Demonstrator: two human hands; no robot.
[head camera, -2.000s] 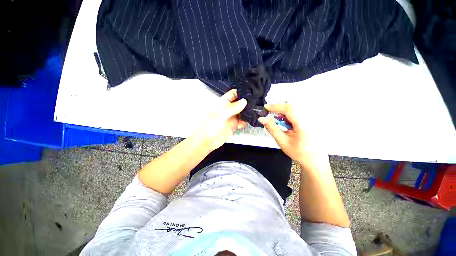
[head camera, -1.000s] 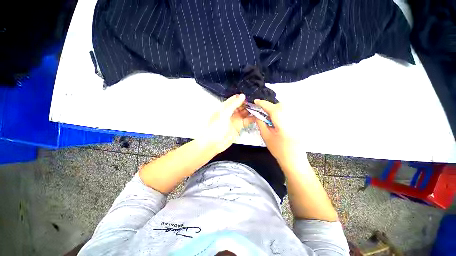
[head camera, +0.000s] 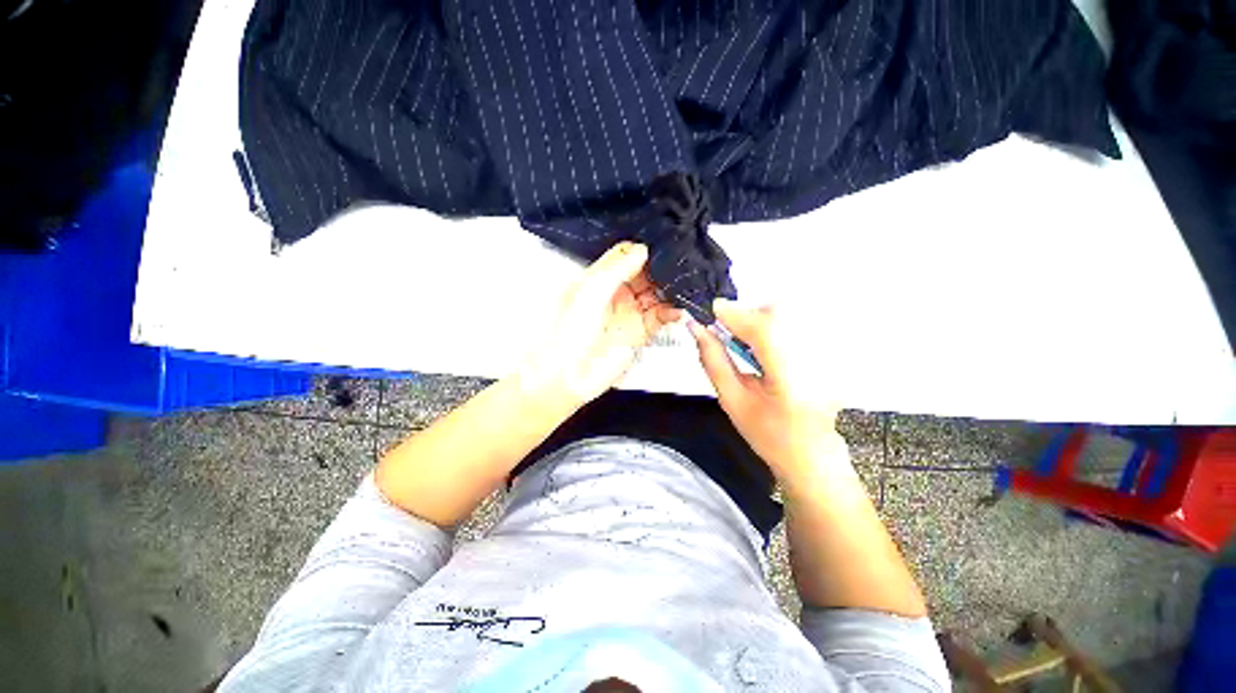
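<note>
A dark pinstriped garment (head camera: 556, 108) lies spread over the white tabletop, its sleeve pointing toward me. The bunched sleeve end (head camera: 689, 257) hangs at my fingers near the table's front edge. My left hand (head camera: 610, 318) grips the cuff's left side between thumb and fingers. My right hand (head camera: 762, 379) holds small thread snips (head camera: 740, 351) with a blue glint at the grip, angled up toward the cuff's lower end. The tips of the snips are hard to make out against the cuff and fingers.
The white table (head camera: 976, 298) has a curved look. Blue bins (head camera: 81, 311) stand at left under a black heap (head camera: 81, 108). Dark cloth (head camera: 1177, 95) lies at far right. A red and blue stool (head camera: 1152, 487) and a wooden frame (head camera: 1037, 661) are on the lower right floor.
Since one second ago the right hand has moved slightly right and down, and the cuff end hangs lower and more open to view between the hands. The left hand still grips the cuff.
</note>
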